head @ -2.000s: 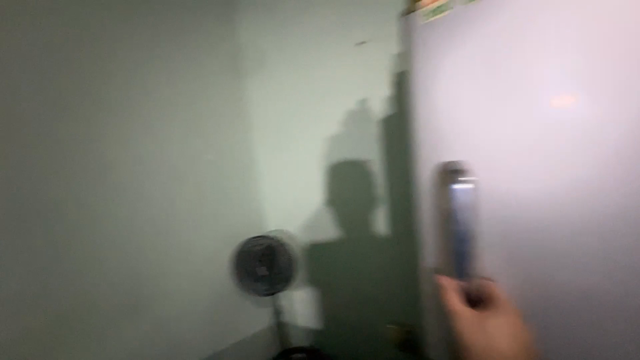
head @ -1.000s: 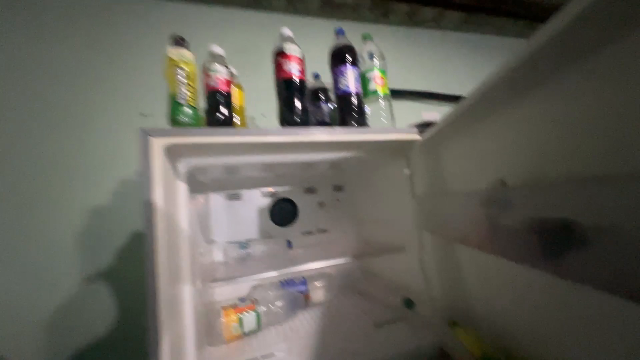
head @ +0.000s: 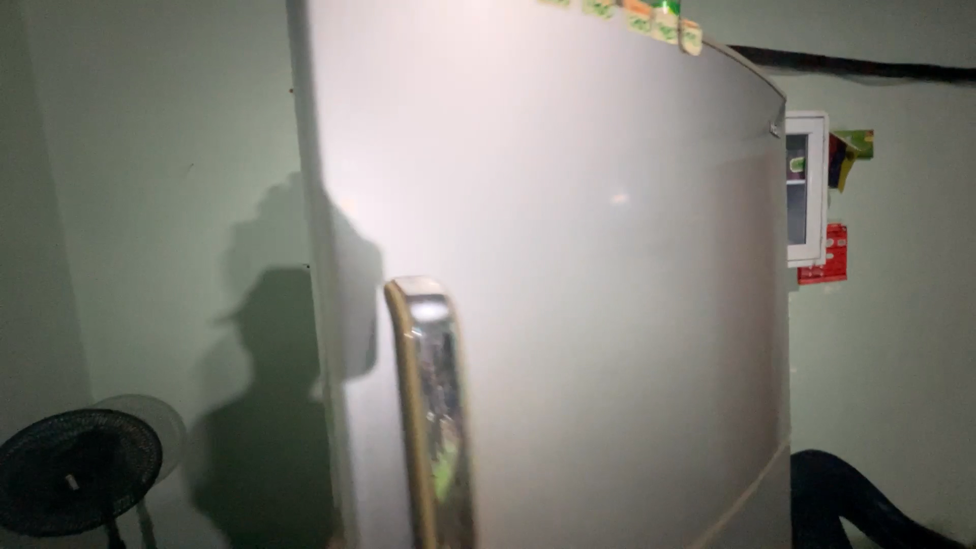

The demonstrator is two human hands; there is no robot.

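Note:
A pale refrigerator door [head: 579, 305] fills the middle of the head view and appears closed. Its chrome handle [head: 438, 412], with a gold-coloured edge, runs upright near the door's left side and passes out of the frame at the bottom. Neither of my hands shows, so what they hold or touch is hidden. Yellow-green stickers or tags [head: 639, 21] line the top edge of the door.
At the lower left stands a black round fan [head: 80, 473]. A dark shadow falls on the green wall [head: 152, 229]. Right of the refrigerator are a white-framed cabinet or window [head: 816, 191], a red object [head: 835, 255] and a dark curved object [head: 831, 488].
One second ago the refrigerator stood open, showing bottles inside and on top; now its door appears closed. The hand at the handle two seconds ago is out of view.

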